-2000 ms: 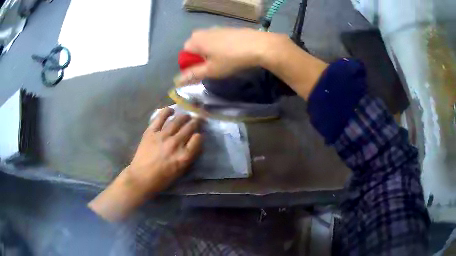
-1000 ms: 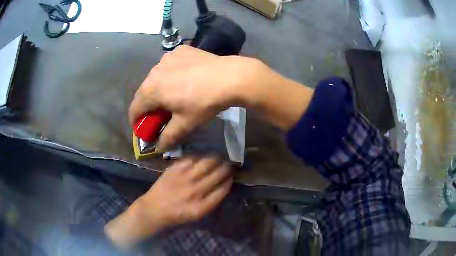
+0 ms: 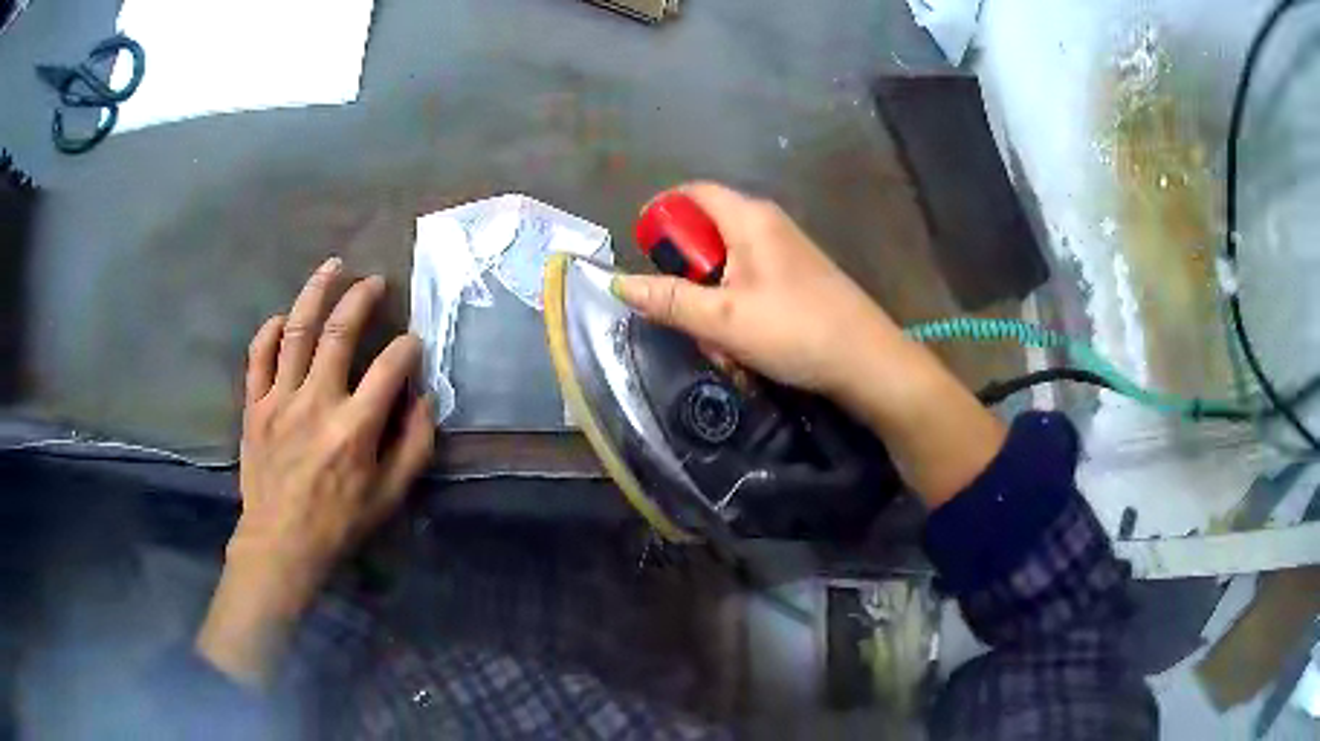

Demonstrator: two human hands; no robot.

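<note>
A pocket piece (image 3: 500, 340) lies near the table's front edge, with white lining (image 3: 514, 217) folded over its left, top and right edges. A smooth grey area shows in its middle. My right hand (image 3: 767, 290) is shut on the red handle of the steam iron (image 3: 680, 420). The iron's yellow-rimmed tip covers the piece's right edge; its rear reaches past the table's front edge. My left hand (image 3: 326, 405) rests on the table at the piece's left edge, palm down, fingers apart, holding nothing.
Dark scissors (image 3: 90, 90) lie beside white sheets (image 3: 246, 51) at upper left. A tan stack (image 3: 637, 6) is cut off at the top. A dark flat pad (image 3: 963, 188) lies at right. The green coiled hose (image 3: 999, 336) and black cable (image 3: 1057, 377) run right from the iron.
The iron has moved right and turned, uncovering most of the piece, its hose now trailing right. My left hand has moved left, beside the piece. The camera view has shifted.
</note>
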